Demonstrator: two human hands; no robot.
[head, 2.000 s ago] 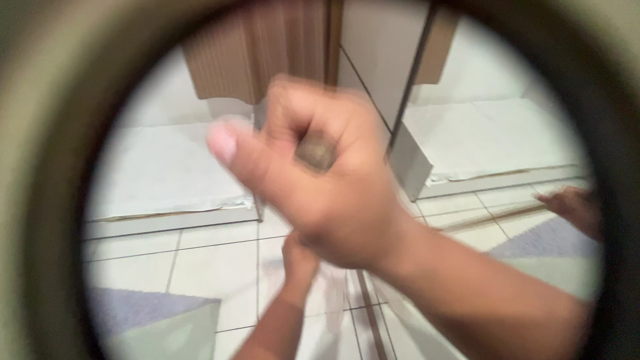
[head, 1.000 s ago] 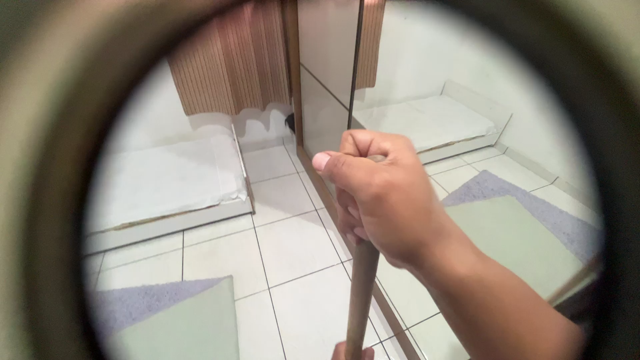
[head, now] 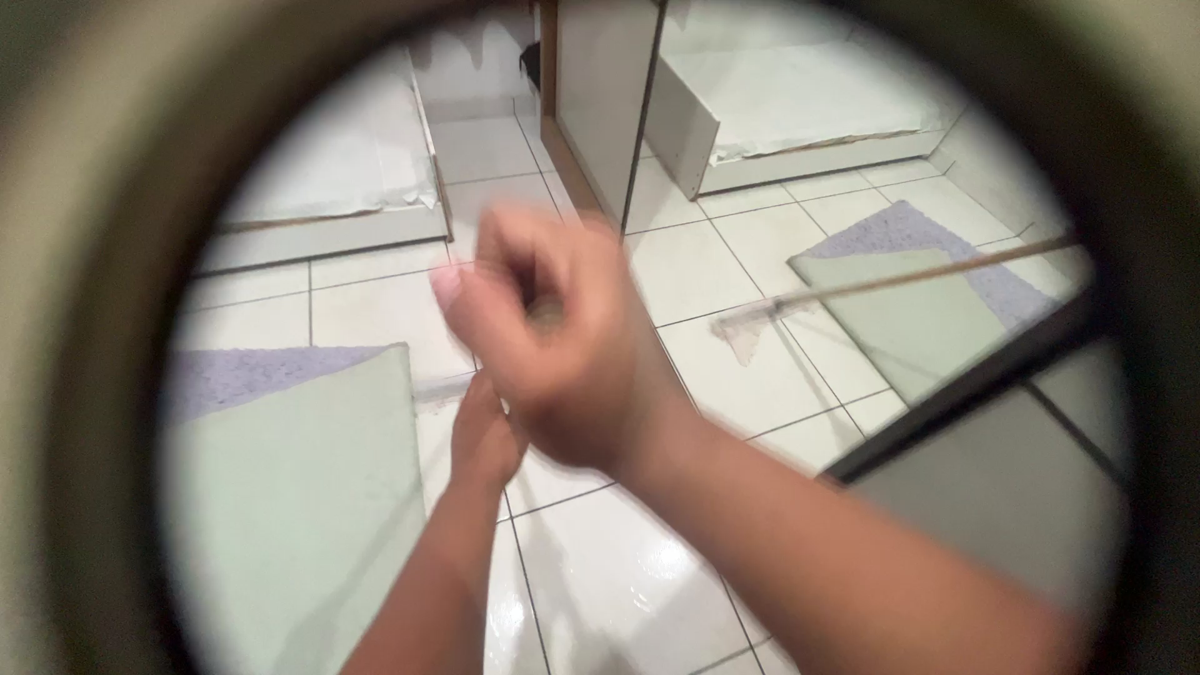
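My right hand [head: 562,347], blurred, is closed around the top end of a wooden pole [head: 544,311], seen nearly end-on. Lower and to the left, my left hand [head: 487,427] reaches to the pole's line beneath the right; its fingers and the pole there are mostly hidden. Beyond the left hand, a pale, blurred cloth-like piece [head: 441,394] lies on the floor beside the green mat. In the mirror [head: 731,262] at right, the reflected pole [head: 919,272] ends in a crosspiece with a greyish cloth [head: 741,333] on the tiles.
A light green mat [head: 309,487] overlaps a purple rug [head: 272,375] on white floor tiles [head: 581,553]. A low white bed base [head: 347,230] stands at upper left. The mirrored door panel has a dark edge, with a wooden frame [head: 572,169] beside it.
My right hand is nearer the middle of the view than one second ago, and my left forearm has come into sight. The pole, seen lengthwise then, now points toward me. The view has shifted.
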